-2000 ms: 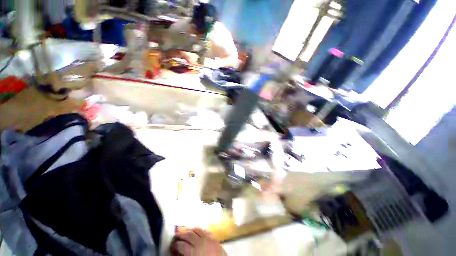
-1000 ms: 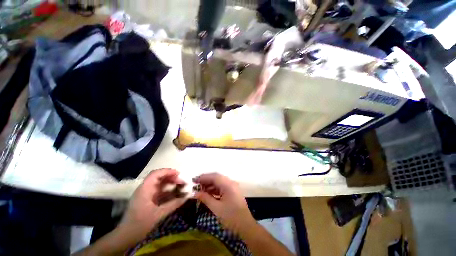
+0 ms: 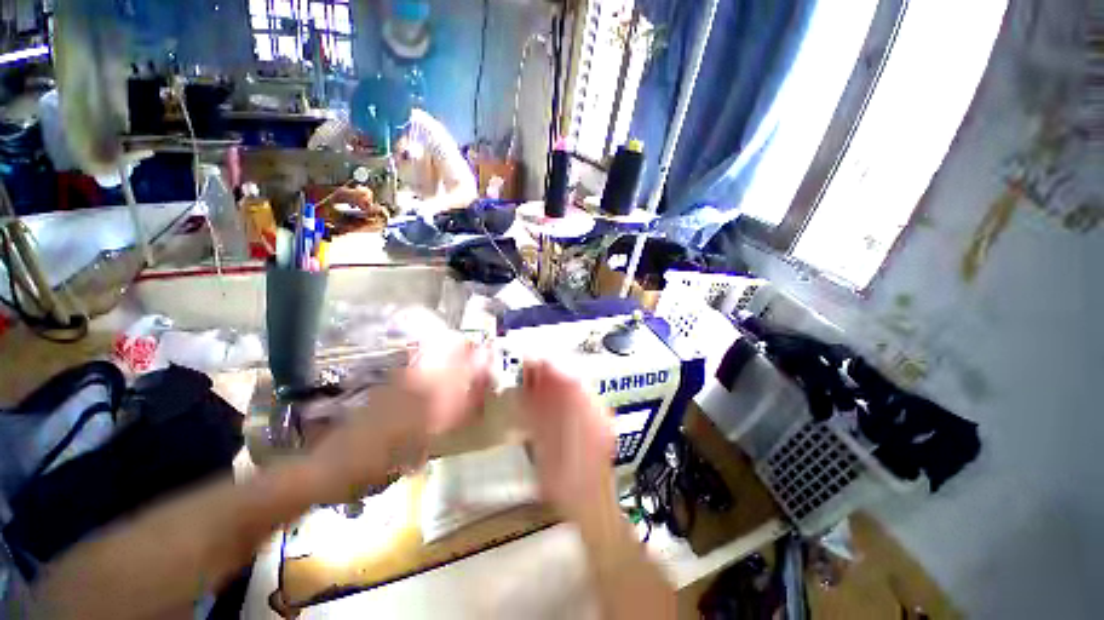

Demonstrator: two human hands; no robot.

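Note:
My left hand (image 3: 446,382) and my right hand (image 3: 564,418) are raised in front of the cream sewing machine head (image 3: 632,355). Both are blurred, with fingertips close together and a small gap between them. I cannot tell if anything is in the fingers. My left forearm crosses in front of the machine's left end and hides part of it. The dark garment with grey parts (image 3: 145,442) lies at the left. A white sheet (image 3: 478,491) lies under the machine arm, beside the yellowish lit bed (image 3: 363,551).
A dark pen holder (image 3: 297,327) with pens stands on the machine head. Black thread cones (image 3: 621,179) stand behind. A grey plastic basket (image 3: 823,475) and black cloth are at the right. Dark cables (image 3: 678,484) lie beside the machine. A person (image 3: 430,164) sits in the background.
Both hands have risen from the table's front edge to the height of the machine head. The view has tilted up, showing the room and window. The garment appears farther left and lower.

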